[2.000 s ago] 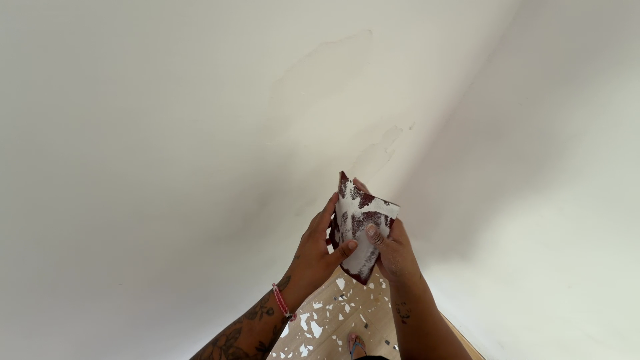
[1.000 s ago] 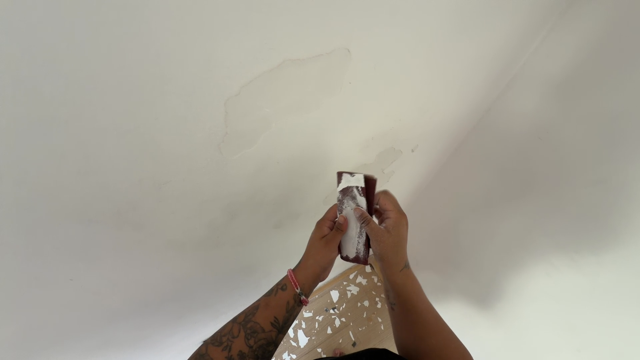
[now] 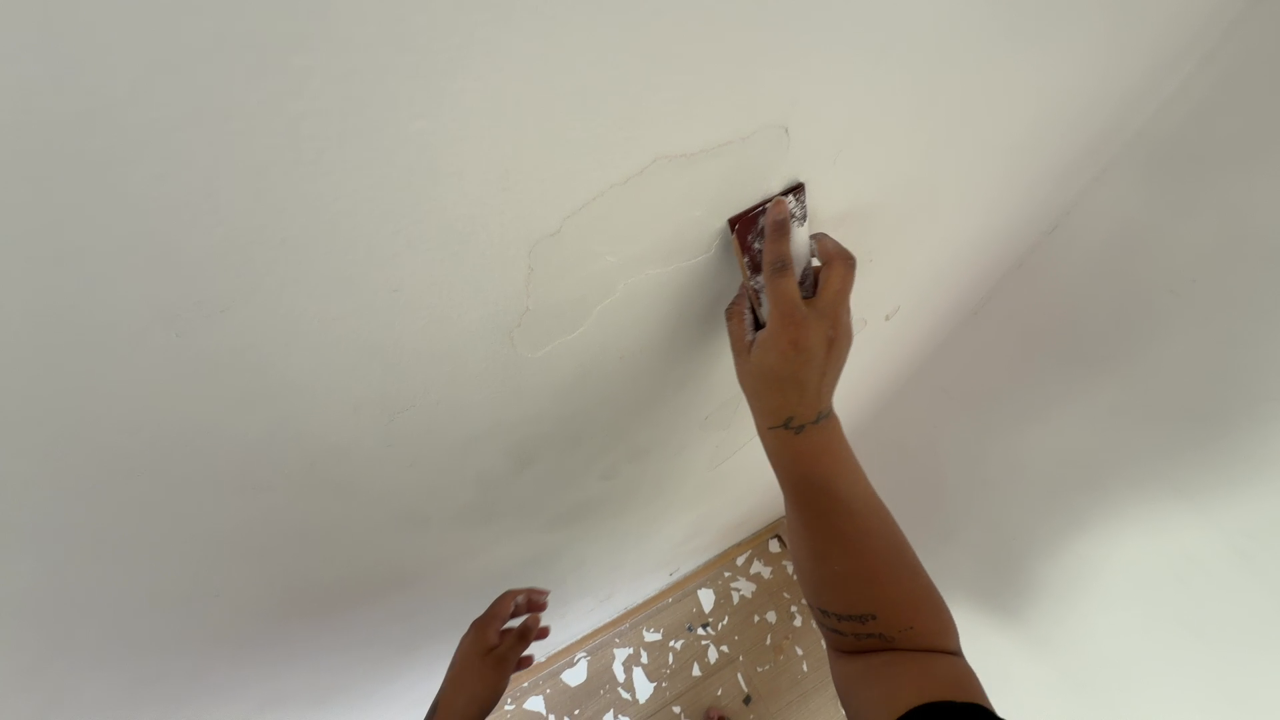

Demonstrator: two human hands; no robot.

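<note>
My right hand grips a folded sheet of dark red sandpaper, smeared with white dust, and holds it against the white wall. The index finger lies along its face. Just left of the sandpaper is a large irregular patch with a thin raised outline. Low in the view, my left hand holds nothing, its fingers loosely bent and apart, near the foot of the wall.
White flakes lie scattered over the wood floor below. A wooden baseboard strip runs along the wall's foot. Another wall surface meets this one at a corner on the right. A small dark mark shows right of my hand.
Both hands were on the sandpaper earlier. My left hand has let go and moved down and left, while my right hand has carried the sandpaper up to the patch's right end.
</note>
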